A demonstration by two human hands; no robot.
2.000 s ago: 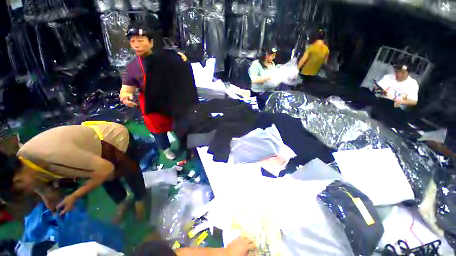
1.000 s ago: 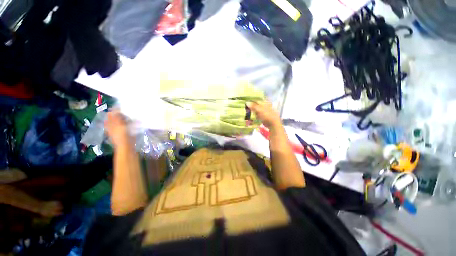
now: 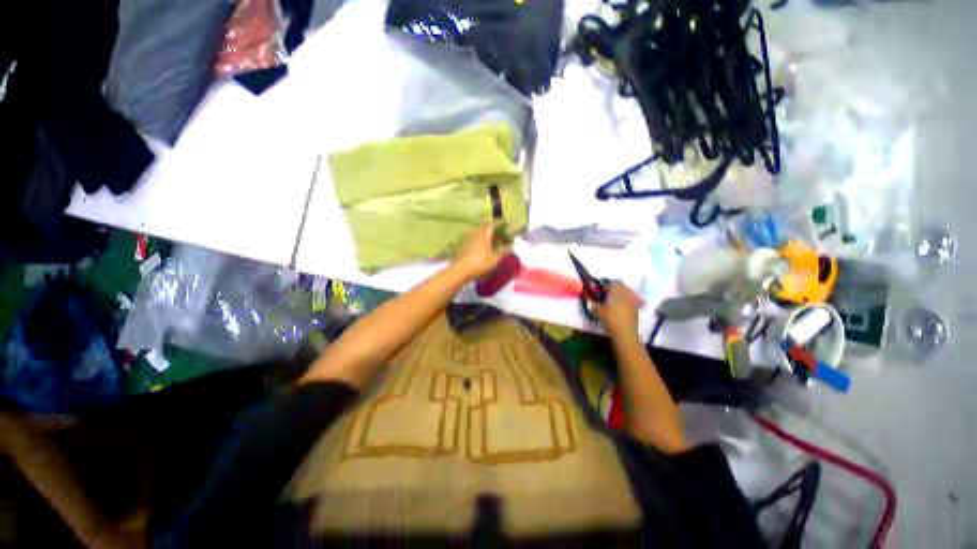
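Note:
The olive-green garment [image 3: 412, 198] lies folded on the white-covered table, out of any bag, with a small dark label [image 3: 496, 202] near its right end. My left hand [image 3: 482, 255] is at the garment's lower right corner, just below the label; its fingertips appear closed on the cloth there. My right hand [image 3: 618, 309] is on the handles of the black scissors [image 3: 586, 281], whose blades point up and left. The scissors are over the right end of a flat red strip [image 3: 549, 283]. A small dark red object [image 3: 498, 276] lies beside my left hand.
Tangled black hangers [image 3: 686, 97] lie at the upper right. A tool cup [image 3: 814, 332] and an orange-yellow dispenser [image 3: 806, 272] stand right of the scissors. A bagged dark garment [image 3: 482, 32] lies behind. Clear plastic [image 3: 230, 306] is at the table's left front edge.
The green garment is now out of its clear bag. My left hand has moved right onto the garment's corner. My right hand has left the garment and taken hold of the scissors.

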